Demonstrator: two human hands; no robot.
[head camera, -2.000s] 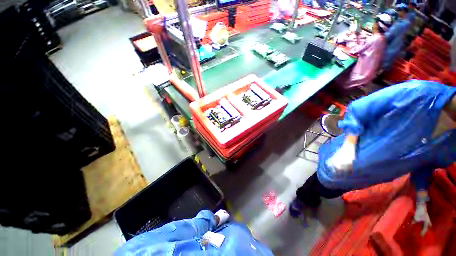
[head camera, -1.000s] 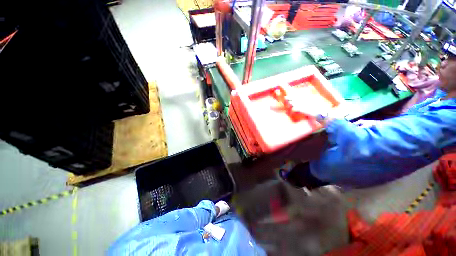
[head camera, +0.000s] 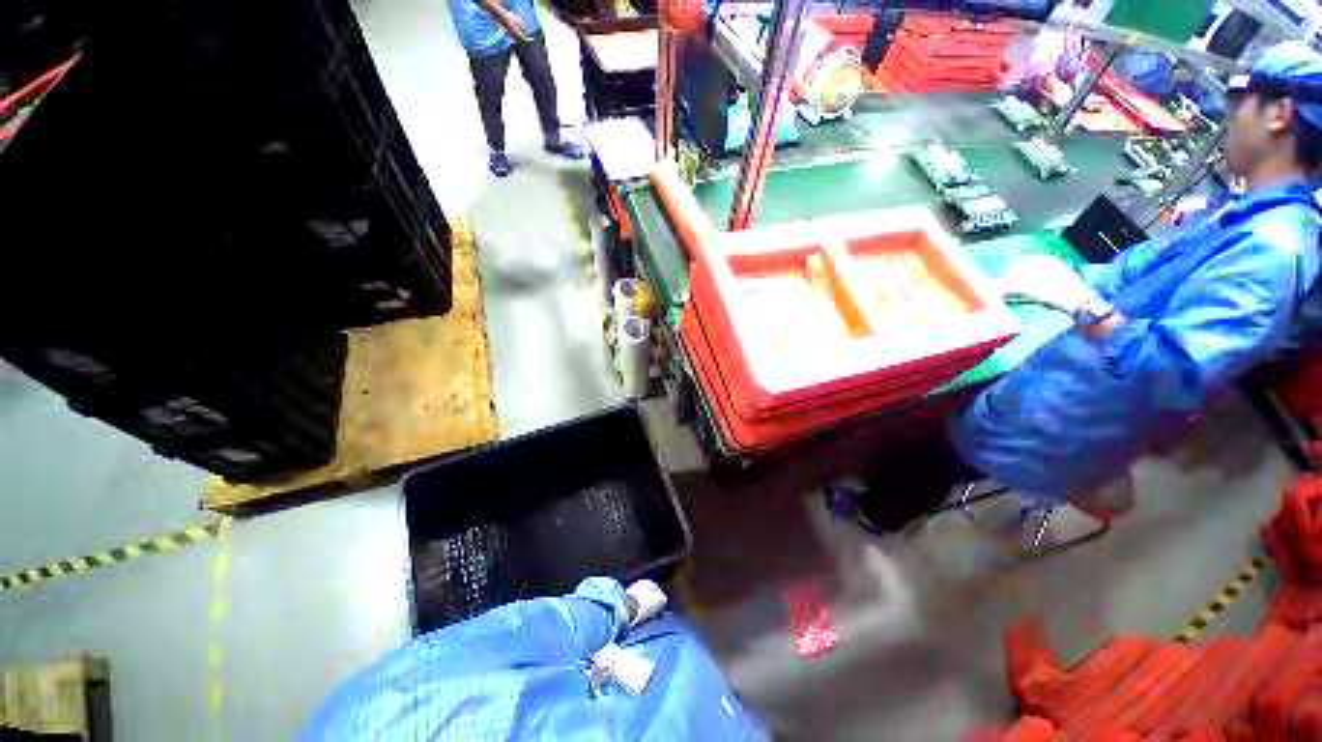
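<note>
A red-orange foam tray (head camera: 855, 297) with two pale pockets and a short divider lies on a stack of trays at the bench end. No board shows clearly in its pockets. An open black crate (head camera: 544, 515) stands on the floor in front of me, with no tray visible inside. At the bottom, against my blue smock, are two small white-gloved shapes that look like my hands, one by the crate's near rim (head camera: 645, 602), one lower (head camera: 624, 667). I cannot tell which is left or right, nor see anything held.
A person in a blue smock (head camera: 1160, 319) stands right of the trays. Tall black crates (head camera: 218, 189) stand on a pallet (head camera: 421, 384) at left. A pink-red crumpled sheet (head camera: 812, 631) lies on the floor. Red foam pieces (head camera: 1174, 689) are at lower right. Another person (head camera: 500, 65) stands in the back aisle.
Two boards sat in the top tray; now a tray without visible boards lies there. The coworker moved from the foam pile to the tray, then drew the hand back. A person has appeared in the aisle.
</note>
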